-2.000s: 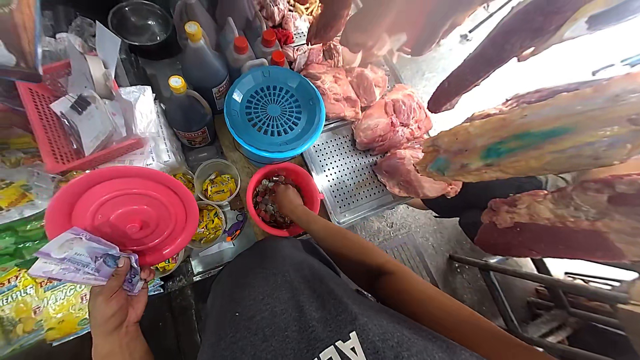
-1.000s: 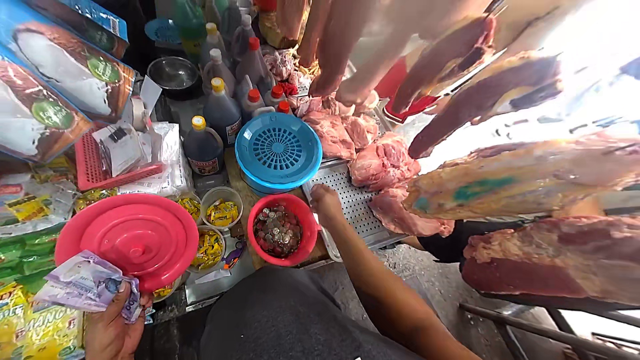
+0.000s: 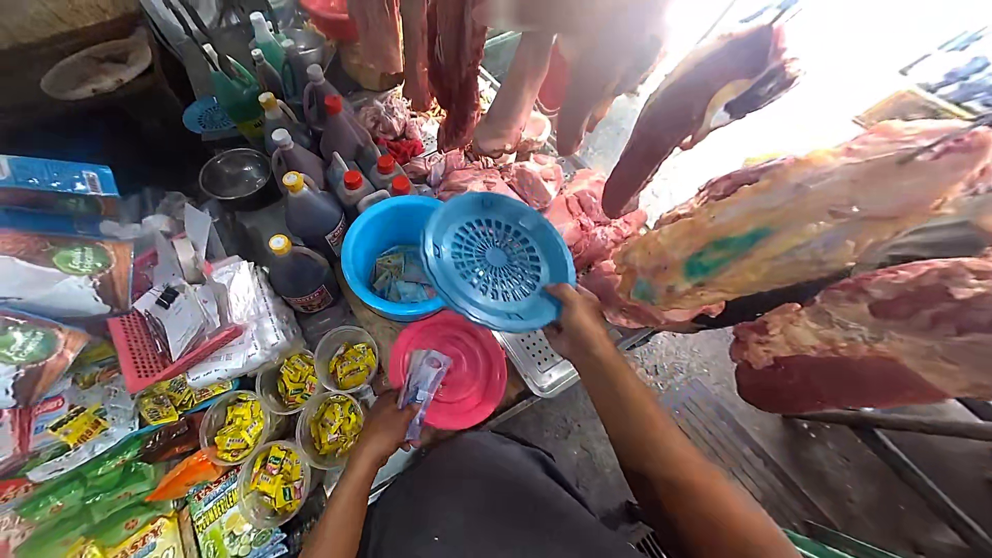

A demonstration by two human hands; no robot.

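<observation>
My right hand [image 3: 575, 319] grips the rim of a blue perforated plastic basket lid [image 3: 496, 260], tilted over the right side of a blue plastic bucket [image 3: 358, 267]. Inside the bucket lie several banknotes [image 3: 399, 275]. My left hand [image 3: 389, 426] holds folded purple banknotes [image 3: 422, 384] in front of the pink plastic lid [image 3: 473, 372], which lies just below the blue bucket. Whatever is under the pink lid is hidden. Left of my left hand stand clear tubs of small yellow packets [image 3: 335, 424].
Bottles of dark liquid [image 3: 310, 209] stand behind the bucket. Raw meat [image 3: 589, 209] lies beyond a perforated metal tray [image 3: 539, 364], and large cuts [image 3: 806, 201] hang at the right. A red basket [image 3: 136, 353] and packaged goods [image 3: 225, 511] fill the left.
My right hand has lifted the blue perforated lid off the blue bucket, so banknotes show inside. My left hand has brought the purple notes and the pink lid over where the red coin bowl was seen.
</observation>
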